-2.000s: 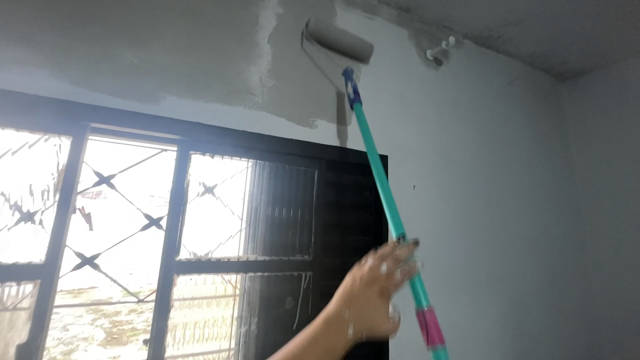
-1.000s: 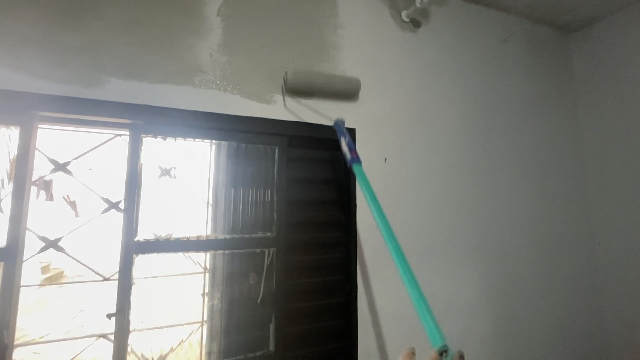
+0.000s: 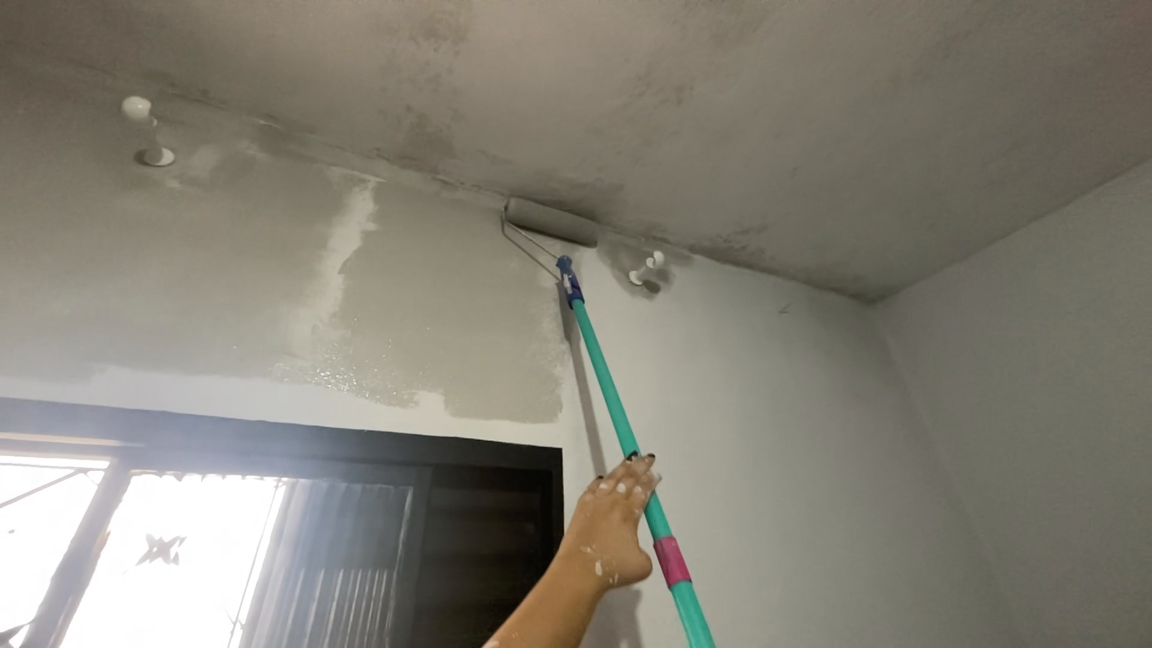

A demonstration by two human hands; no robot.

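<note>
My left hand (image 3: 616,522), spotted with pale paint, reaches up from the bottom and is closed around a teal extension pole (image 3: 610,391), above its magenta collar (image 3: 671,562). A blue threaded grip (image 3: 570,281) joins the pole to a wire-framed paint roller (image 3: 551,222). The roller's sleeve lies against the top of the wall, along the ceiling edge. Left of it, a darker grey-beige coat of wet-looking paint (image 3: 441,306) covers the wall, with a lighter streak through it. The wall (image 3: 765,432) to the right is paler. My right hand is out of view.
Below the painted area is a dark metal window frame (image 3: 360,441) with bright panes and a louvred part. White curtain-rod brackets or similar fixtures stick out at the left (image 3: 148,135) and right of the roller (image 3: 646,268). The ceiling (image 3: 810,135) has dark stains.
The roller has gone up from just above the window frame to the ceiling edge. More of my left hand shows on the pole than a second ago. The view has tilted upward.
</note>
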